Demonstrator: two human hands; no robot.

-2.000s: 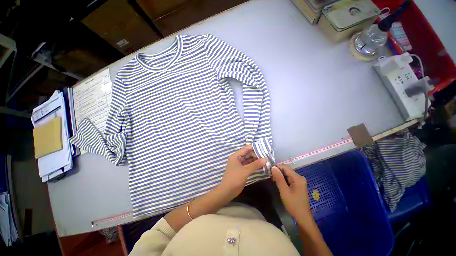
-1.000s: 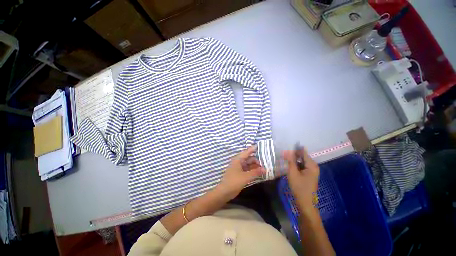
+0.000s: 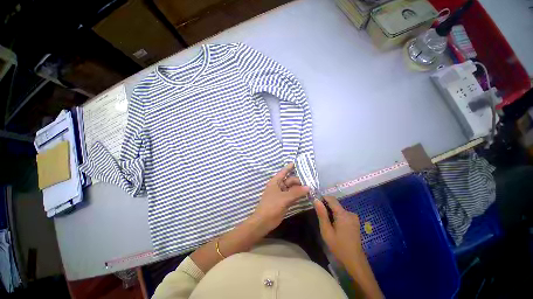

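Note:
The striped long-sleeved top [image 3: 204, 140] lies on the pale table [image 3: 362, 105], neck toward the far side. Its right-hand sleeve bends down to the near edge. My left hand [image 3: 279, 198] holds the sleeve cuff [image 3: 307, 170] there. My right hand [image 3: 340, 226] is at the cuff's end, fingers closed around small dark thread snips [image 3: 327, 208], mostly hidden in the palm. The snips' tip is at the cuff edge; whether it touches the fabric is not clear. The other sleeve [image 3: 111, 167] lies folded at the left.
A tape measure [image 3: 374, 177] runs along the near edge. A blue crate [image 3: 403, 233] is below right, with striped fabric [image 3: 464, 190] beside it. A power strip [image 3: 467, 99], tin [image 3: 400, 20] and red tray [image 3: 497, 52] are far right. Papers [image 3: 58, 169] lie left.
One second ago my right hand was away to the right with the snips; now it is back at the cuff's end. The cuff is tilted again in my left hand. The view has shifted slightly.

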